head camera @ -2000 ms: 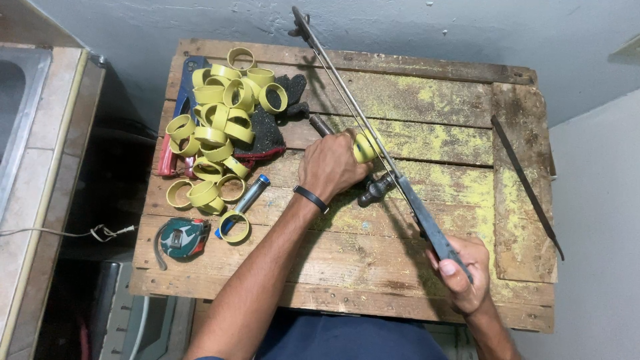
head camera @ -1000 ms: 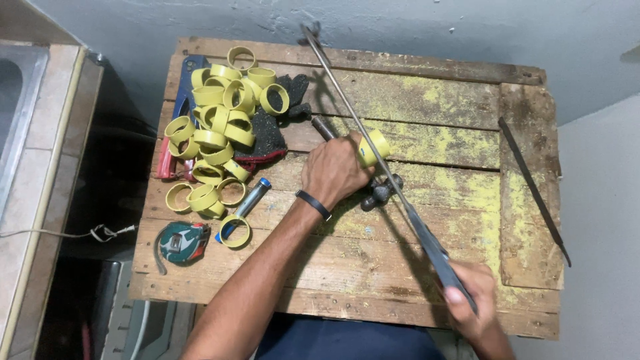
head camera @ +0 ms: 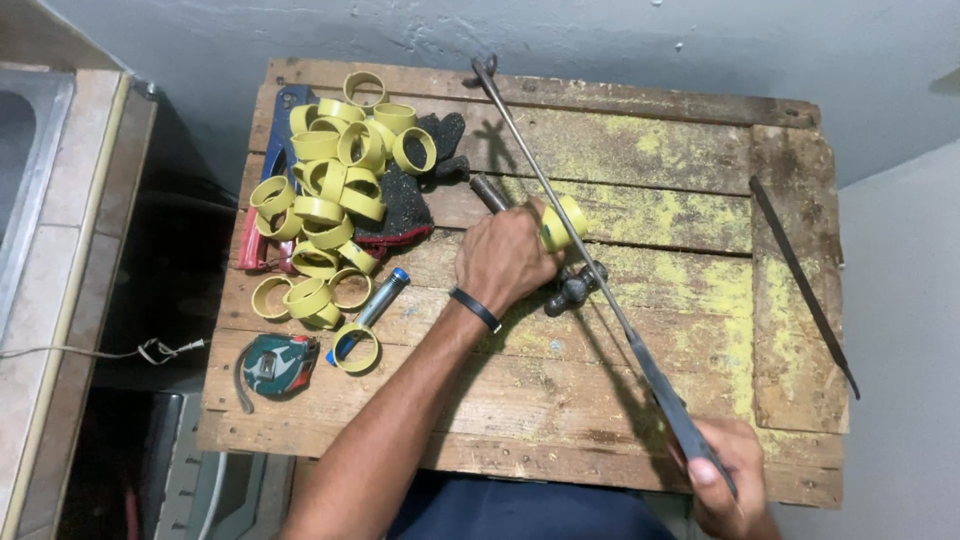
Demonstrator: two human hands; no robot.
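My left hand (head camera: 504,251), with a black band at the wrist, grips a yellow plastic pipe piece (head camera: 564,223) near the middle of the wooden table. Across that piece lies a hacksaw (head camera: 559,202), seen nearly edge-on. My right hand (head camera: 724,472) is closed around its grey handle at the lower right. Beside my left hand is a ball-peen hammer (head camera: 576,289), its head below the pipe piece and its handle end sticking out above the hand. A pile of cut yellow rings (head camera: 322,180) lies at the left, partly on a dark work glove (head camera: 401,202).
Around the rings are a blue-and-red tool (head camera: 279,142), a tape measure (head camera: 277,365) and a blue-capped metal tube (head camera: 379,296). A dark flat metal strip (head camera: 802,285) rests at the right. Yellow sawdust coats the table boards (head camera: 660,217). Walls stand behind and right; a sink counter is left.
The hacksaw and my right hand have shifted slightly lower in the view since one second ago. My left hand stays on the pipe piece.
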